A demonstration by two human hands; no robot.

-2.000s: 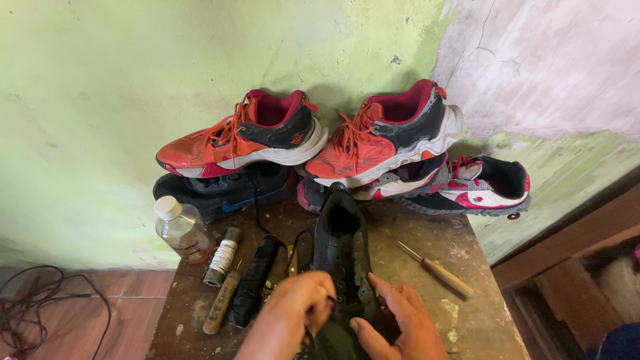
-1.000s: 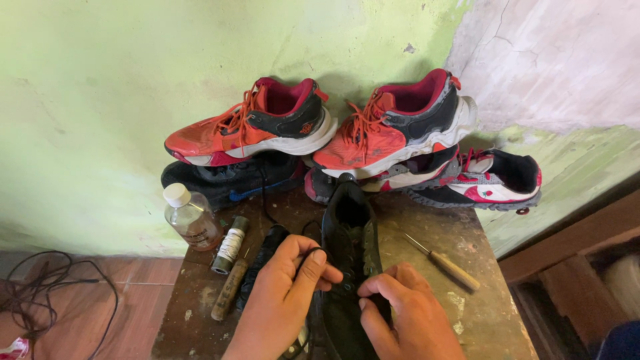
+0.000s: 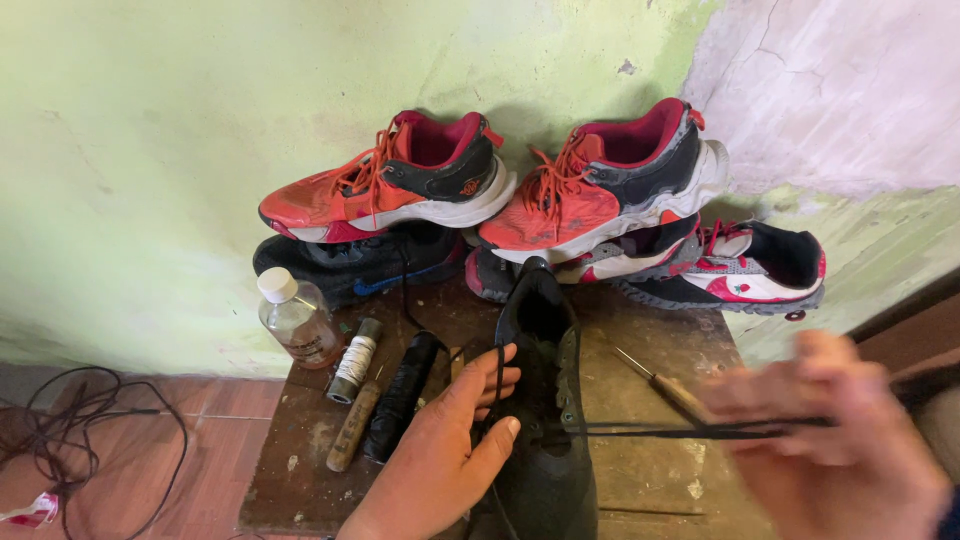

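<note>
A black shoe [image 3: 547, 480] lies on the wooden table with its heel toward the wall. My left hand [image 3: 457, 442] rests against the shoe's left side, fingers and thumb apart, with a strand of black lace by its fingertips; whether it grips that strand is unclear. Off to the right, my right hand [image 3: 840, 435] is blurred and holds a black shoelace [image 3: 675, 430], pulled out nearly straight from the eyelets. Behind it, an awl [image 3: 675, 396] with a wooden handle lies on the table, partly hidden.
Left of the shoe are a capped bottle [image 3: 300, 322], a white thread spool [image 3: 354, 361], a wooden-handled tool [image 3: 352, 427] and black thread [image 3: 403, 396]. Orange sneakers [image 3: 382, 176] sit on other shoes [image 3: 360, 270] by the wall. A black cable [image 3: 97, 427] is on the floor.
My right hand has moved from the shoe out to the right, drawing the lace taut. My left hand's fingers have spread along the shoe's left side.
</note>
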